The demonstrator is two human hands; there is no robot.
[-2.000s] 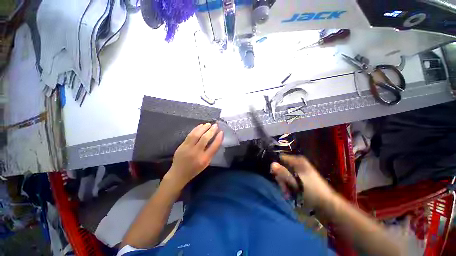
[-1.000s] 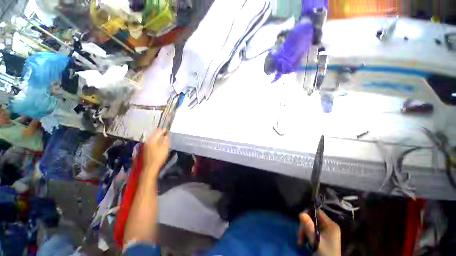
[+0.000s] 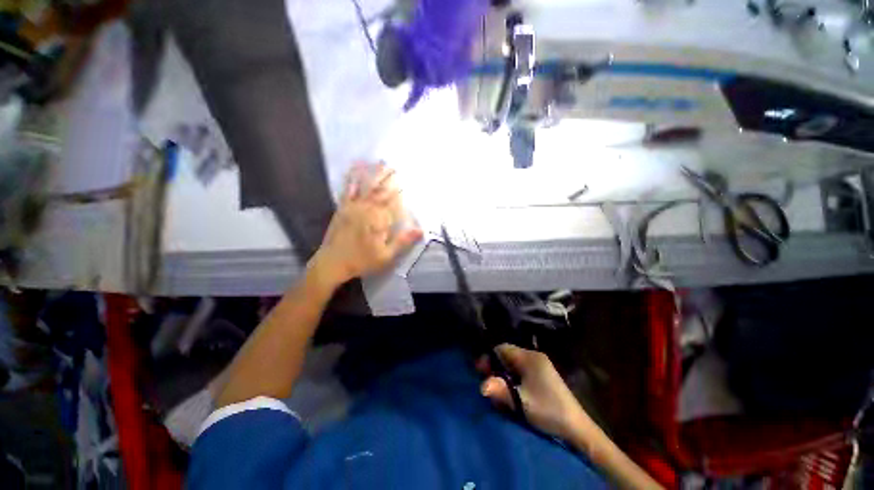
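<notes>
My left hand (image 3: 369, 225) lies on a garment panel at the table's front edge. The panel's long dark part (image 3: 259, 105) runs up to the top left; a pale part (image 3: 388, 293) hangs over the front edge under my hand. My right hand (image 3: 537, 390) is shut on the black fabric shears (image 3: 465, 282), to the right of the panel. Their blades point up, with the tip near the panel's pale edge. Glare and blur hide whether the blades touch the fabric.
The white sewing machine (image 3: 623, 86) stands behind, with a purple tassel (image 3: 436, 43). Second scissors (image 3: 747, 218) and a dark-red-handled tool (image 3: 673, 135) lie right. Thin offcuts (image 3: 637, 244) lie by the ruler strip (image 3: 565, 262). Red baskets (image 3: 661, 359) sit below the table.
The first dark panel is gone from the front; my left hand went to the left edge and is back, now on a longer panel. The shears remain in my right hand. The view swung left and back.
</notes>
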